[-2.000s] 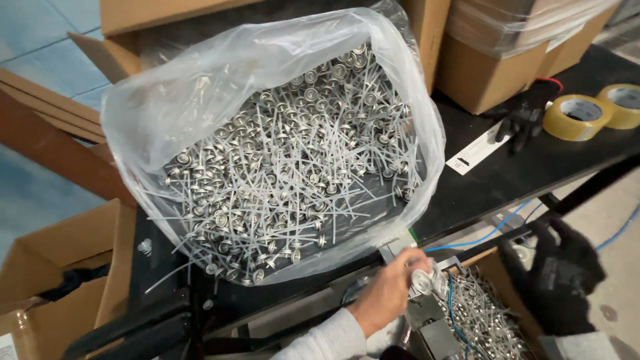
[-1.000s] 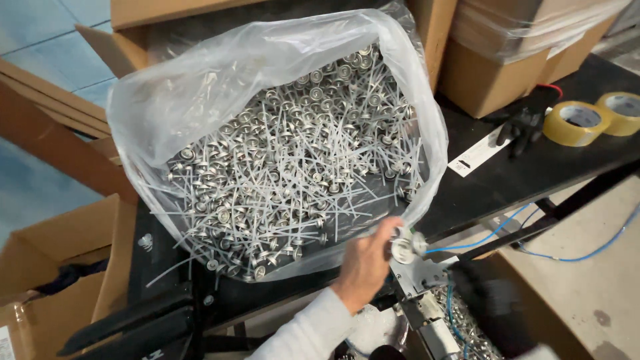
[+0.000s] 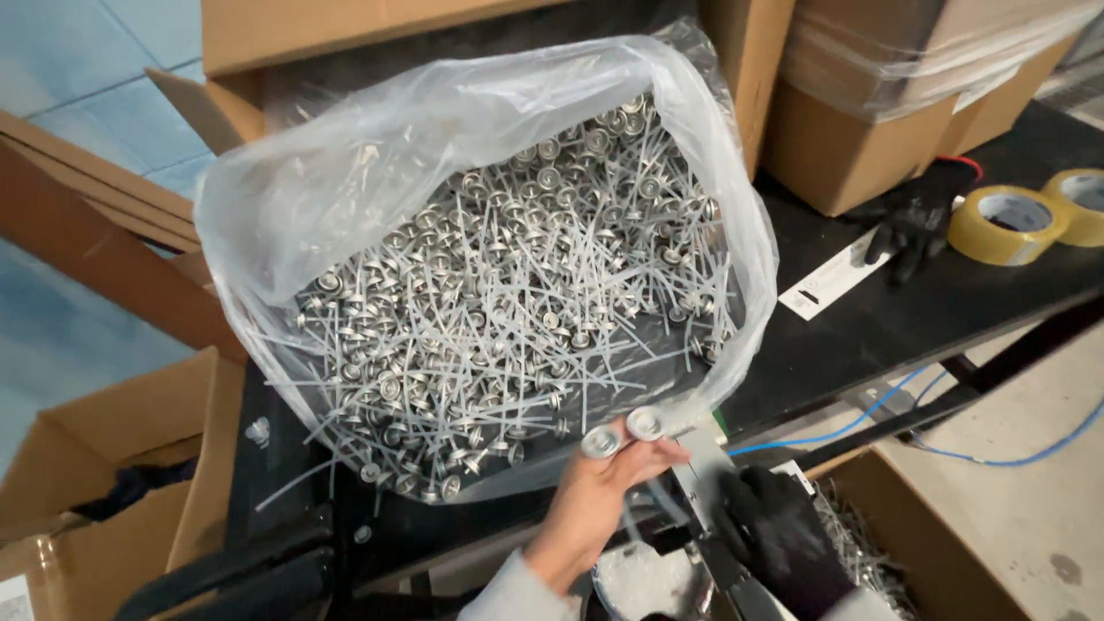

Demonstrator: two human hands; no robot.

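Note:
My bare left hand (image 3: pixel 595 496) holds two metal valve cups with thin plastic tubes (image 3: pixel 645 423), their round faces up, just beyond the front edge of a clear plastic bag (image 3: pixel 750 259). The bag lies open and holds a heap of similar valves with tubes (image 3: pixel 517 302). My right hand (image 3: pixel 776 526), in a black glove, is at a metal fixture (image 3: pixel 703 470) right of my left hand; its fingertips are partly hidden, and whether it grips anything does not show. Below my left hand is a round container with whitish contents (image 3: pixel 647 578).
A cardboard box with more valves (image 3: pixel 923 535) stands at lower right, another open box (image 3: pixel 198 483) at lower left. On the black table (image 3: pixel 862 362) are rolls of yellow tape (image 3: pixel 1005 226), a black glove (image 3: pixel 918 216) and a white card (image 3: pixel 832 280). Wrapped boxes (image 3: pixel 862 129) stand behind.
My right hand has moved left from over the box of valves to the metal fixture. Two valve cups now show apart on my left hand, which has turned.

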